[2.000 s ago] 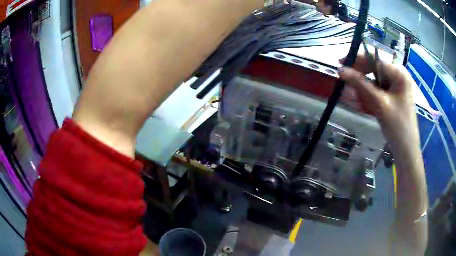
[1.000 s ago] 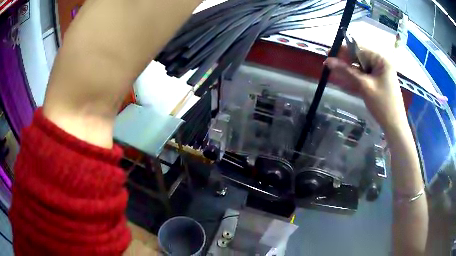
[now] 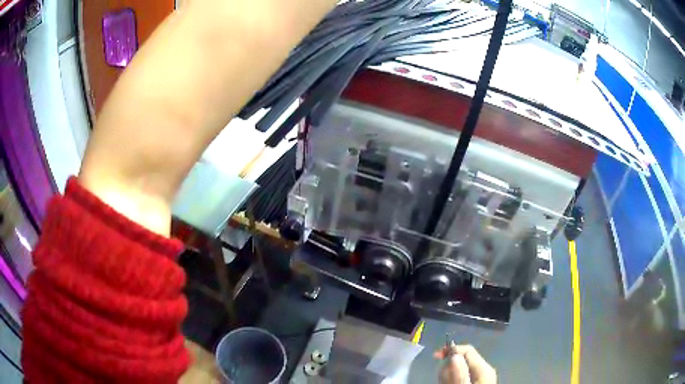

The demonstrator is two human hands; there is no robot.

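Observation:
A long black rubber strip (image 3: 475,112) runs from the top edge down in front of the twin-wheel machine (image 3: 360,135). Its lower end reaches the gap between two round black wheels (image 3: 438,283). My left forearm in a red sleeve crosses the left side up to the top edge; my left hand is out of the picture. My right hand (image 3: 467,367) is at the bottom edge, below the right wheel and partly cut off. Its fingers pinch a thin, short tool, probably tweezers (image 3: 449,343). It is apart from the strip.
A fan of black strips (image 3: 368,45) lies on the white machine top and overhangs its left side. A clear guard plate (image 3: 405,202) covers the brackets. A grey bin (image 3: 251,358) stands below left. A grey-green stool (image 3: 214,199) is at left, blue panels (image 3: 631,202) at right.
My right hand has left the strip beside the machine top and moved down to the bottom edge. The view has shifted slightly; the strip still runs to the wheels.

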